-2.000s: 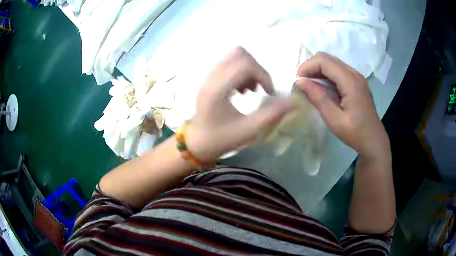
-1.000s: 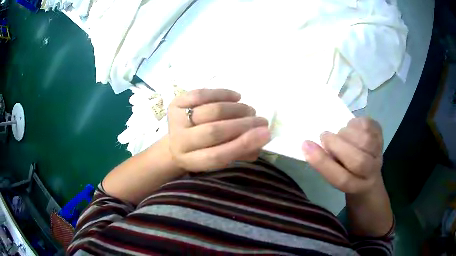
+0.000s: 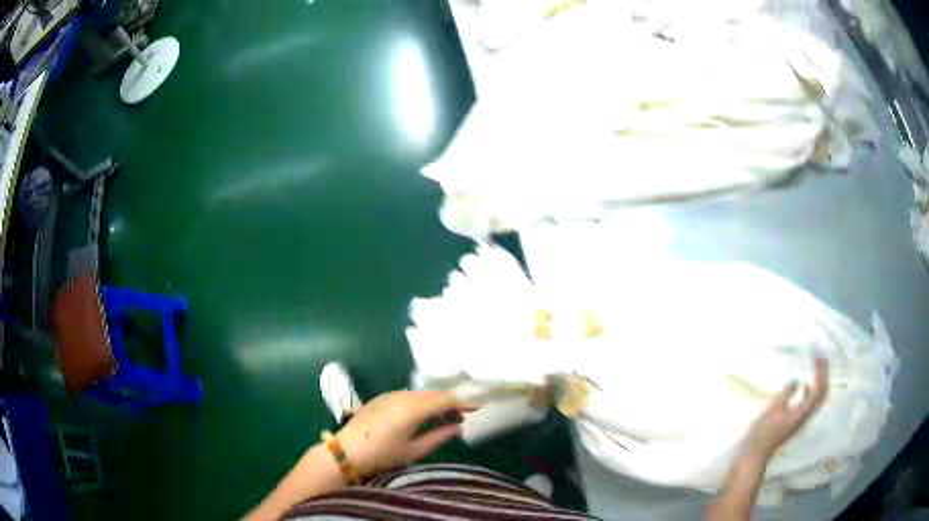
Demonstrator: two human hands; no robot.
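Note:
A bundle of white cloth panels (image 3: 703, 356) lies on the pale table, gathered near its left end at a tan, twisted-looking spot. Its fringed left end fans out past the table edge over the floor. My left hand (image 3: 402, 432) is at the lower side of this fringed end, fingertips touching a pale strip or cloth edge; blur hides whether they pinch it. My right hand (image 3: 789, 412) lies on the right part of the bundle, fingers apart. Small yellowish tickets (image 3: 592, 324) show near the gathered part.
Another heap of white panels (image 3: 652, 122) lies farther back on the pale table (image 3: 856, 229). Green floor (image 3: 306, 234) is at the left, with a blue stool (image 3: 153, 336), a brown-red board (image 3: 84, 331) and a white round disc on a stand (image 3: 150, 70). A white shoe (image 3: 338, 391) shows below.
The view has swung left, showing more floor. My right hand has left the white sheet and moved onto the bundle. My left hand has moved to the bundle's fringed end.

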